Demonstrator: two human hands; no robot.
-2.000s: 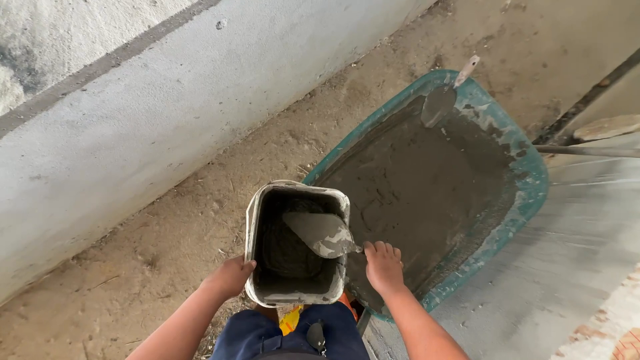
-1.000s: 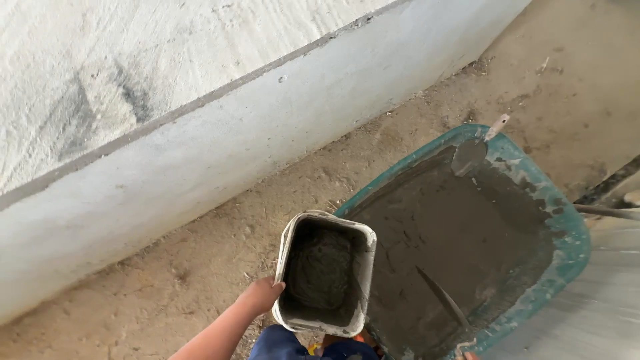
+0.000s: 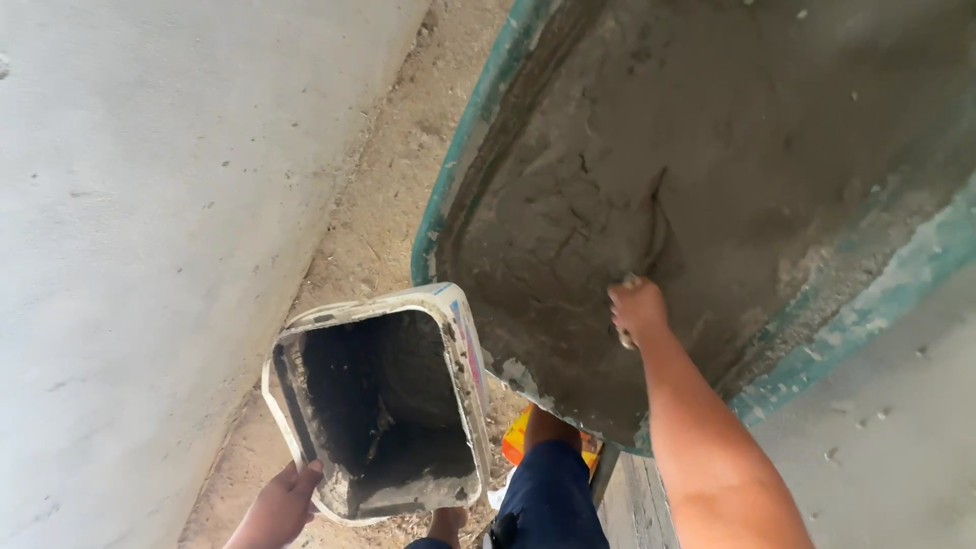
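Observation:
My left hand [image 3: 278,503] grips the rim and handle side of a square white plastic bucket [image 3: 465,381], which is tilted so that its mortar-smeared inside shows. My right hand [image 3: 639,309] is closed on the handle of a trowel [image 3: 627,335]; its blade is sunk in the wet grey mortar [image 3: 579,191] and mostly hidden. That mortar fills a large teal wheelbarrow tray [image 3: 446,175], whose near left edge lies beside the bucket.
A pale plastered wall [image 3: 152,229] runs along the left, with a strip of bare dirt ground [image 3: 381,183] beside it. A grey surface [image 3: 877,442] lies at the lower right. My legs and a yellow-orange object [image 3: 516,436] are below the tray.
Two seconds ago the trowel was over the bucket; my right hand now has it in the mortar. The bucket has tipped over more. The view has moved closer to the tray.

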